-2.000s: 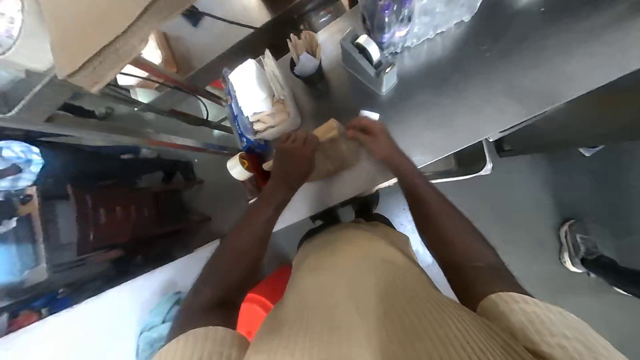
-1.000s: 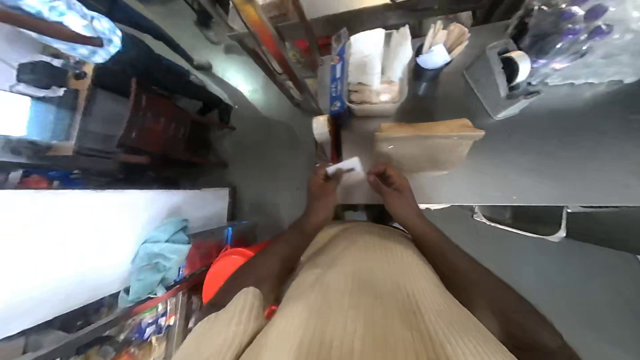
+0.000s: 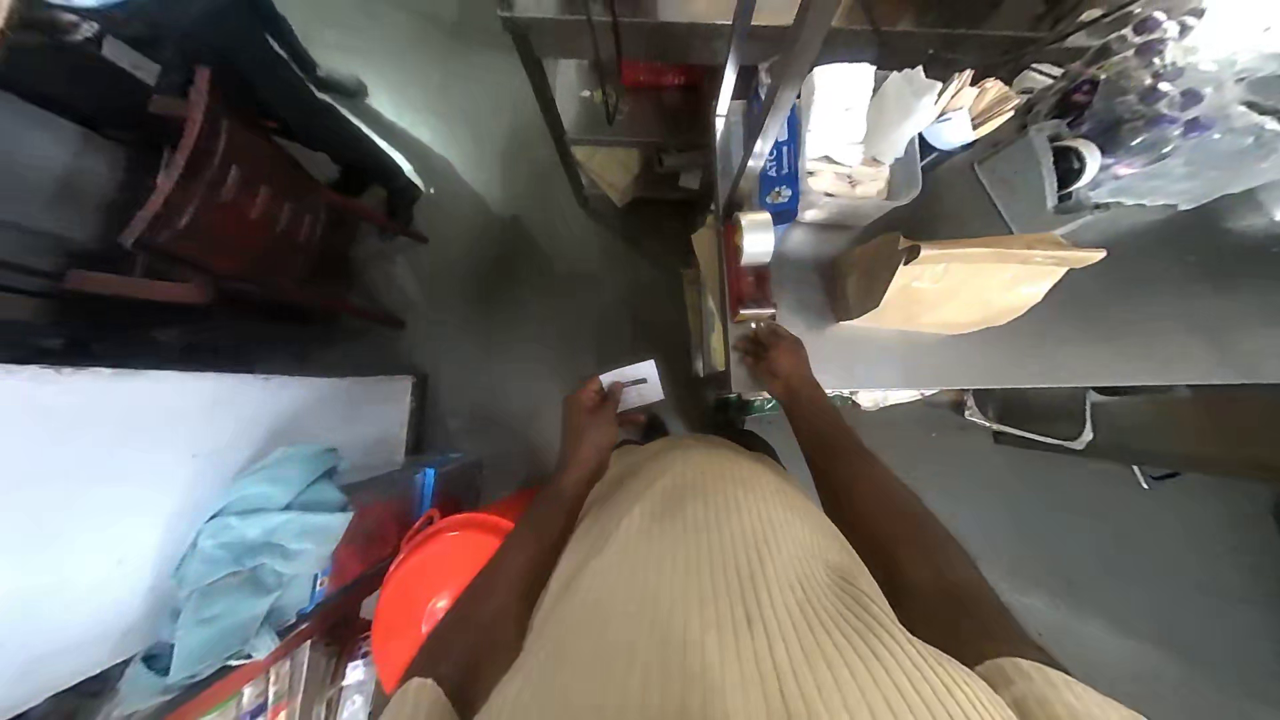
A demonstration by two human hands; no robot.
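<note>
My left hand (image 3: 592, 422) holds a small white paper slip (image 3: 634, 385) with writing on it, over the floor to the left of the steel counter. My right hand (image 3: 773, 356) is at the counter's left edge, at the lower end of a red tape dispenser (image 3: 748, 290) with a roll of tape (image 3: 755, 238); whether it grips anything is not clear. A brown paper bag (image 3: 965, 285) lies on the counter (image 3: 1150, 345), right of that hand.
Behind the bag are a plastic tub (image 3: 905, 185) of paper items, a blue box (image 3: 780, 170), a cup of wooden cutlery (image 3: 950, 128) and a grey tape dispenser (image 3: 1030, 175). A red bucket (image 3: 440, 575), a teal cloth (image 3: 255, 560) and a chair (image 3: 250, 205) are at left. A person's legs (image 3: 330, 130) show beyond.
The hands were on the paper bag, then moved off it and came to the paper slip. Now they are apart, the left with the slip, the right at the red dispenser. The view has swung considerably.
</note>
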